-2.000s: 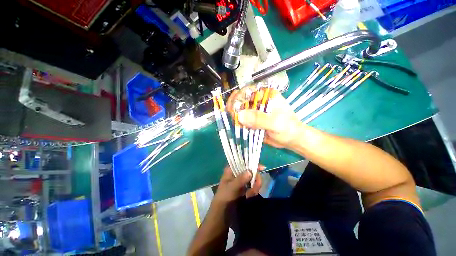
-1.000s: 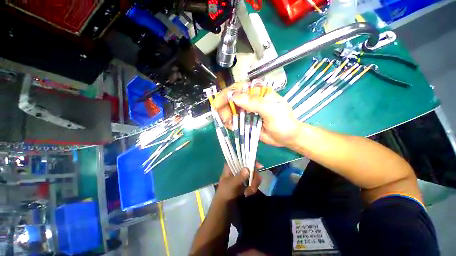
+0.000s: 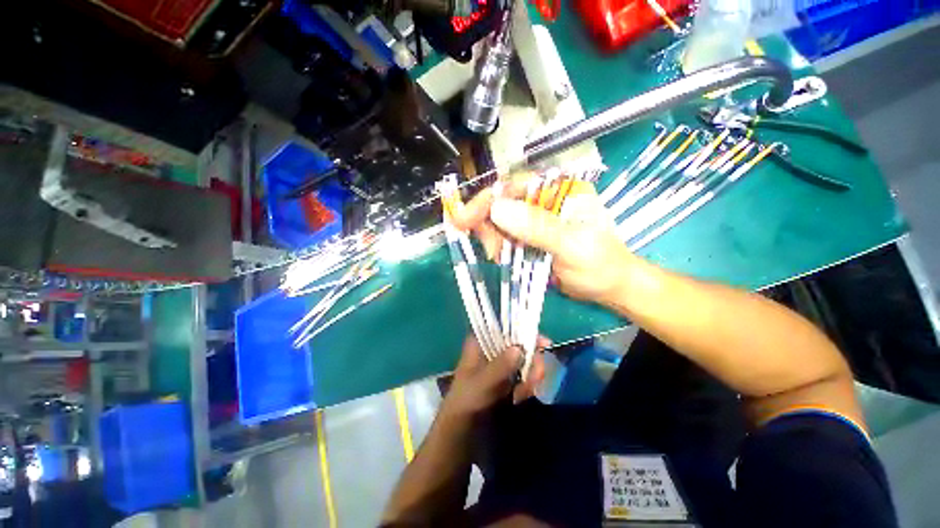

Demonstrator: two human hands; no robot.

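Note:
A fanned bundle of white wire leads [image 3: 477,301] with orange sections and small shiny ends stands in front of the machine. My left hand [image 3: 495,373] grips the bundle's lower ends near the bench's front edge. My right hand [image 3: 557,235] is at the upper, orange-tipped part, with thumb and fingers around several leads on the right side of the fan. A few leads at the left of the fan stand apart from the fingers. The right fingertips partly hide the tips.
The crimping machine [image 3: 387,155] stands behind the hands. Loose leads [image 3: 670,191] lie right, others [image 3: 345,309] left. A curved metal tube [image 3: 660,100] runs above the right leads to black-handled pliers [image 3: 804,134]. Blue bins [image 3: 273,361] stand left; a red bin [image 3: 618,21] is at the back.
My right thumb and fingers have shifted along the fan towards its right side, and the leads are spaced differently. My left hand still holds the lower ends. The camera view has shifted slightly.

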